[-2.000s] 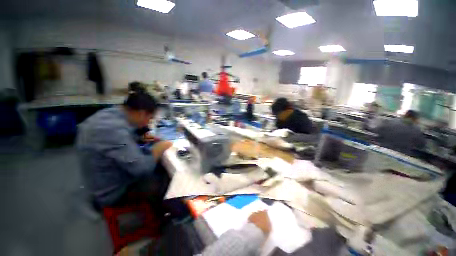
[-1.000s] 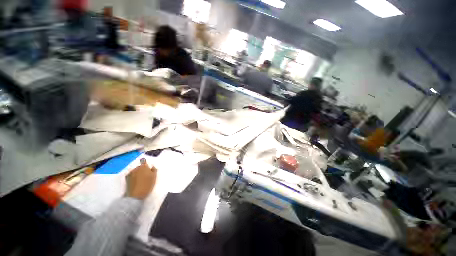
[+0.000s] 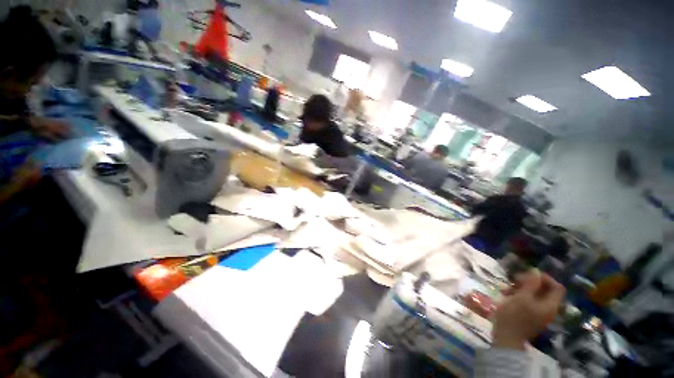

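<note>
My right hand (image 3: 526, 306) is raised at the lower right, over the white sewing machine head (image 3: 417, 325). Its fingers are curled and blurred; I cannot tell if they hold anything. My left hand is out of the picture. A dark cloth panel (image 3: 329, 325) lies left of the machine, with bright lamp glare at its right side. A large white sheet (image 3: 236, 306) lies left of the cloth. A flat blue piece (image 3: 249, 256) lies at the white sheet's back edge.
Off-white paper patterns (image 3: 399, 232) are heaped behind the machine. An orange-red item (image 3: 164, 278) is at the table's left edge. Another machine (image 3: 188, 173) stands at the back left, with a person's hand (image 3: 50, 128) near it. Other people sit farther back.
The view has swung left since one second ago. My left hand, earlier on the white sheet, is out of view. My right hand has come into view over the machine.
</note>
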